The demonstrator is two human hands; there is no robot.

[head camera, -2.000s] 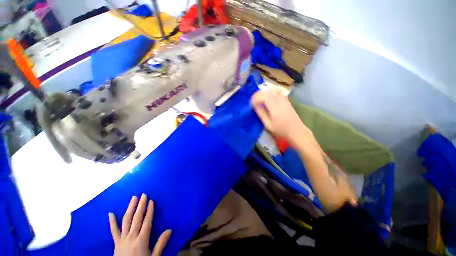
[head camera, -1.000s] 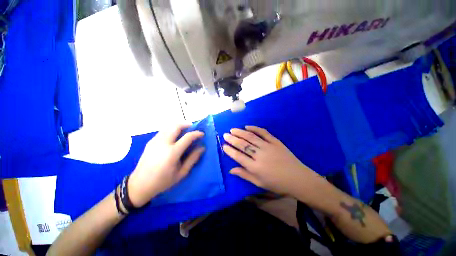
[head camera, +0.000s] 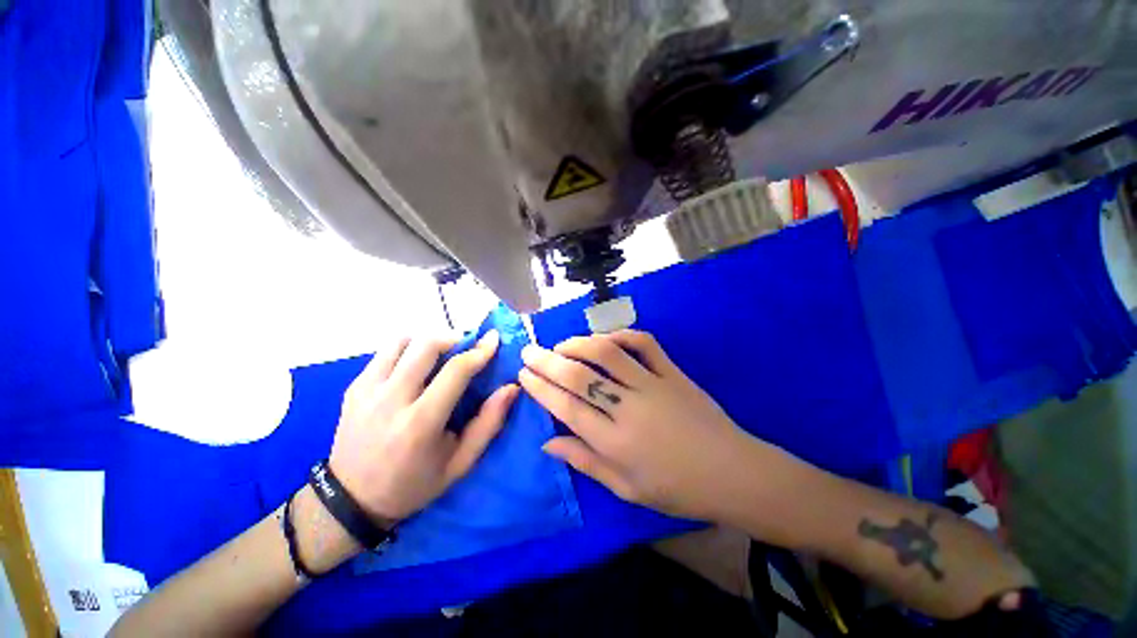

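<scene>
A royal-blue garment panel (head camera: 773,337) lies across the table under the machine head. A lighter blue pocket piece (head camera: 480,505) lies on it, its upper corner at the needle area. My left hand (head camera: 418,430) rests on the lighter piece, thumb and forefinger close together near that corner; whether they pinch cloth I cannot tell. My right hand (head camera: 636,418) lies flat on the cloth just right of the piece's edge, fingertips near the needle area. The presser foot and needle are mostly hidden by the machine head and glare.
The whitish sewing machine head (head camera: 412,125) stands over the work. Red scissors handle (head camera: 838,199) shows behind the cloth. Blue cut pieces (head camera: 1022,299) lie at the right. Blue layers (head camera: 56,237) hang at the left. A white labelled sheet (head camera: 81,548) is at the lower left.
The view has moved closer to the machine head. Both hands have come nearer the needle area and each other, with the lighter piece's corner between them. Earlier, my right hand was reaching to the right-hand pieces.
</scene>
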